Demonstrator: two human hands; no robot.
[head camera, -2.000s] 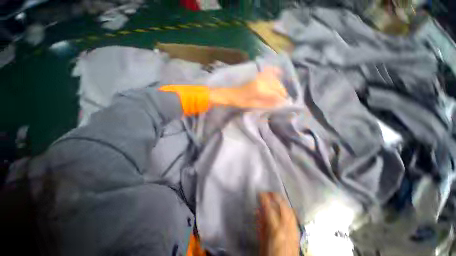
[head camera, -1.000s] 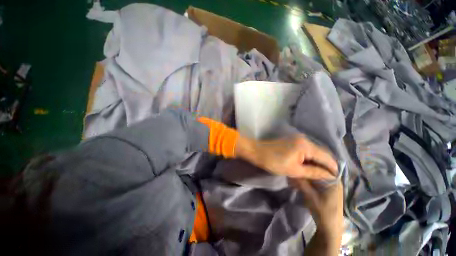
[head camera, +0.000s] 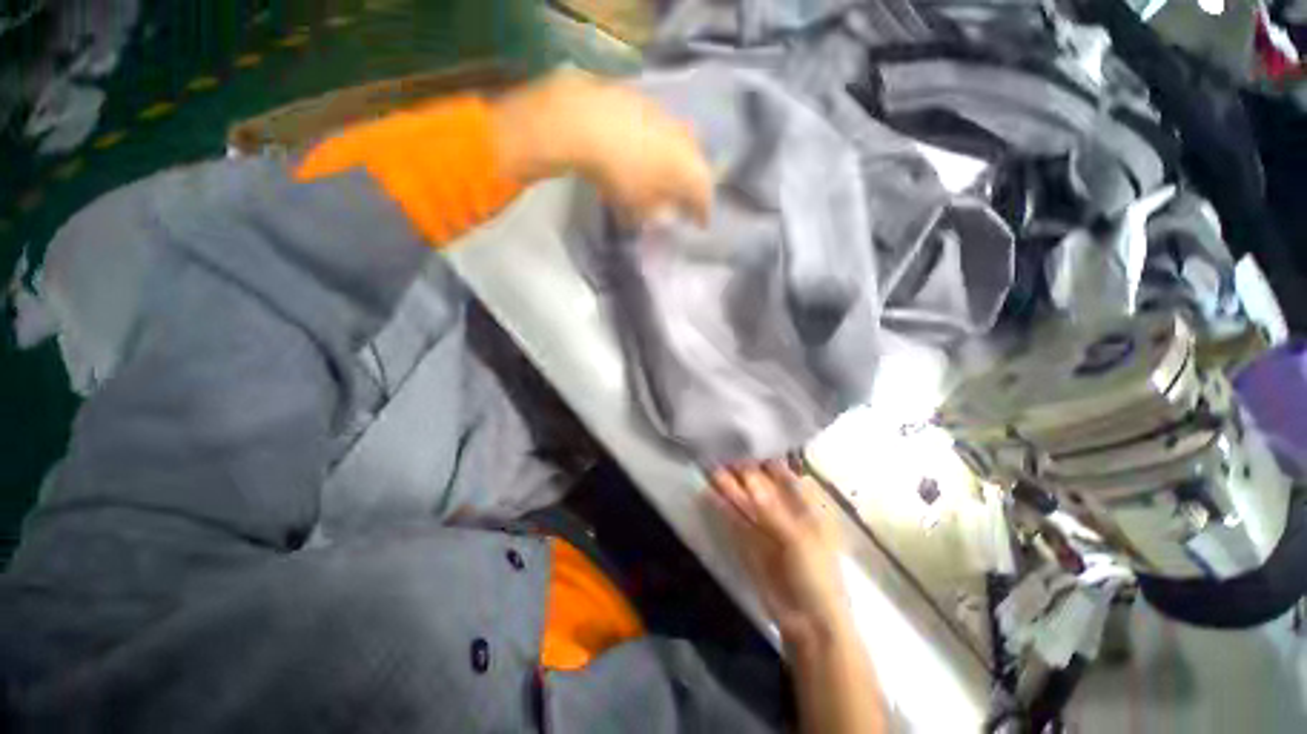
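Observation:
A grey garment [head camera: 745, 301] lies bunched on the white table [head camera: 573, 359], left of the sewing machine [head camera: 1104, 402]. My left hand [head camera: 616, 144], in an orange cuff, is at the garment's upper left edge with its fingers bent over the cloth. It is blurred, and its fingertips are partly hidden, so its grip is unclear. My right hand [head camera: 774, 531] lies at the garment's near edge with its fingertips touching the cloth. Whether it pinches the cloth cannot be told. Bright glare lies between the garment and the machine head.
More grey cloth [head camera: 946, 258] is heaped beyond the garment, with dark cloth behind it. A cardboard box edge [head camera: 287, 126] shows at upper left. Crumpled pale pieces [head camera: 1068, 609] lie near the machine. A purple thing [head camera: 1276, 402] is at the right edge.
The view has turned right, bringing the machine into sight. My hands were close together on the cloth and are now apart. The garment now lies on the table beside the machine.

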